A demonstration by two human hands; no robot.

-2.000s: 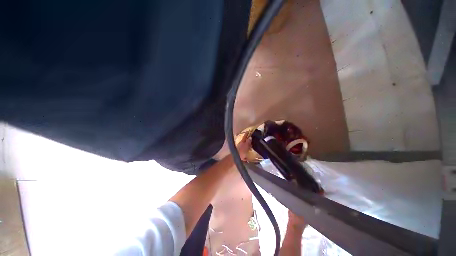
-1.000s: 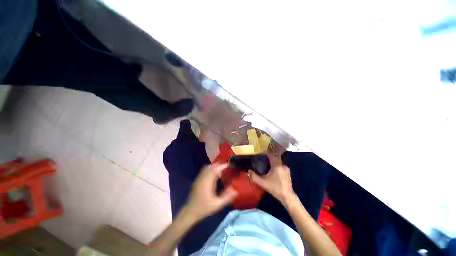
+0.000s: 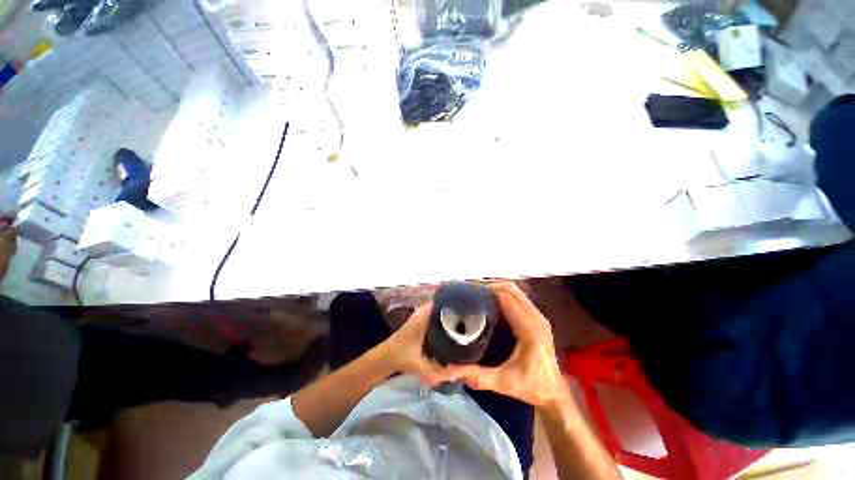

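A dark vacuum flask [image 3: 448, 349] stands roughly upright in front of my body, just below the table's front edge. Its top faces me and shows a pale ring around a dark opening. My left hand [image 3: 410, 345] holds its left side. My right hand [image 3: 525, 356] wraps around its right side and lower front. The flask's lower part is hidden by my fingers.
The white table [image 3: 525, 206] bears white boxes [image 3: 114, 228] and a blue heat gun [image 3: 134, 178] at left, a black cord [image 3: 270, 178], bagged cables [image 3: 431, 89] and a black phone-like rectangle [image 3: 686, 111]. People sit on both sides. A red stool [image 3: 623, 384] stands at right.
The view has swung up from the floor and my lap to the tabletop. My left hand, off the dark object a second ago, is now on the flask, with both hands holding it.
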